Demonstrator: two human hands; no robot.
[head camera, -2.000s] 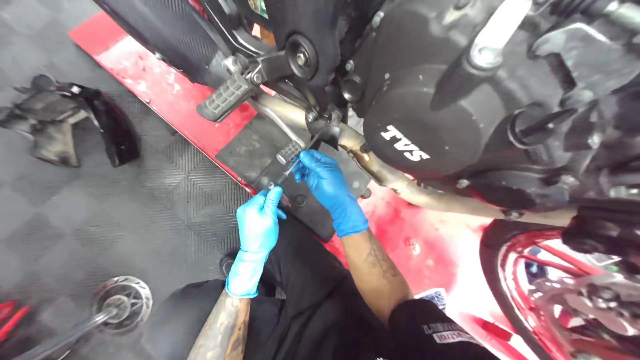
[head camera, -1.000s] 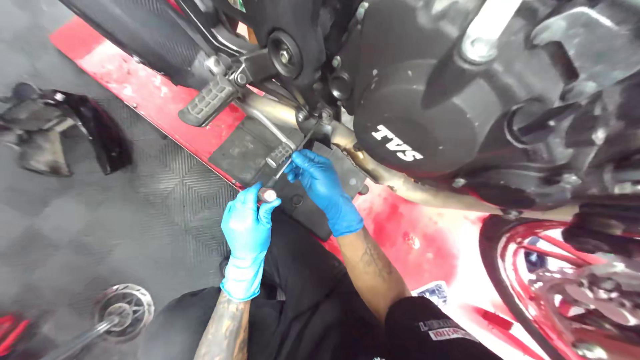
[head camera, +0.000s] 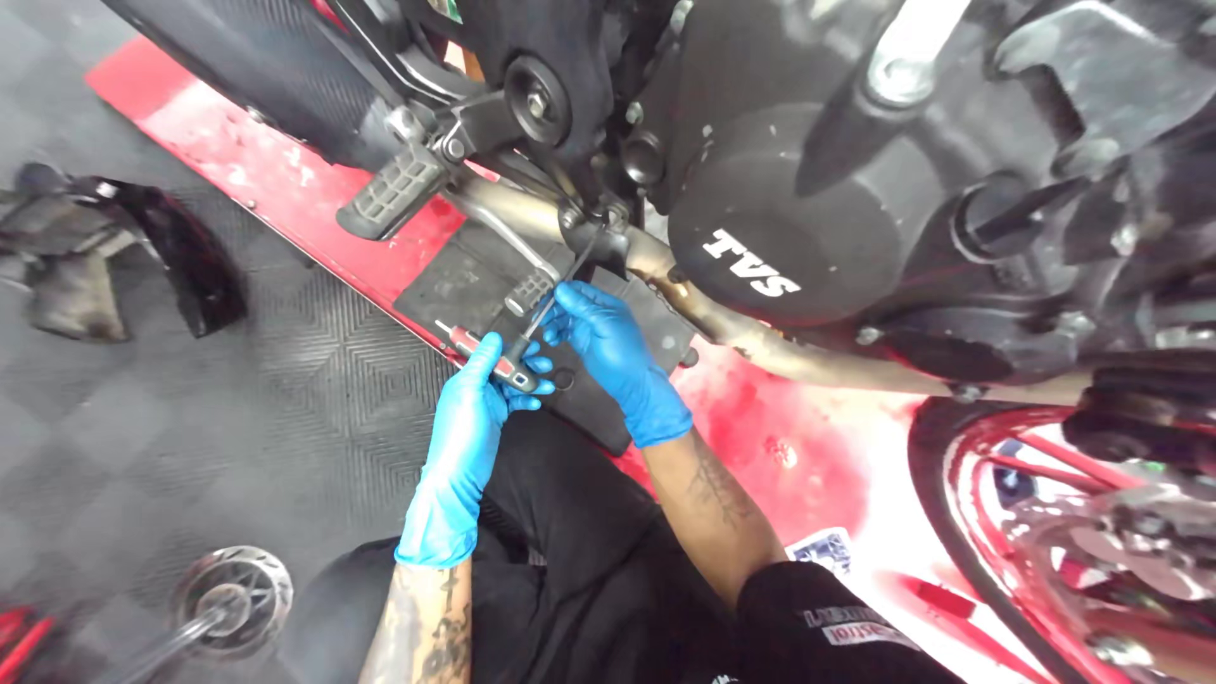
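My left hand (head camera: 475, 408), in a blue glove, grips a small red-and-black handheld tool (head camera: 492, 360) with a thin metal tip at its far left end. From that tool a dark thin rod or cable (head camera: 540, 316) runs up toward the motorcycle's lower frame. My right hand (head camera: 603, 337), gloved too, pinches this rod between thumb and fingers, beside the ribbed brake pedal (head camera: 529, 294). Its upper end lies near a dark bracket (head camera: 606, 242) above the exhaust pipe (head camera: 731, 328); where it ends is hard to tell.
A ribbed footpeg (head camera: 391, 192) juts out above left of my hands. To the right is the TVS engine cover (head camera: 779, 218). The motorcycle stands over a red lift platform (head camera: 275, 204). Black plastic parts (head camera: 171, 247) lie on the left floor; a round metal base (head camera: 233, 600) is lower left.
My left hand has turned, and the red-and-black tool now shows in it. My right hand stays at the thin rod near the pedal.
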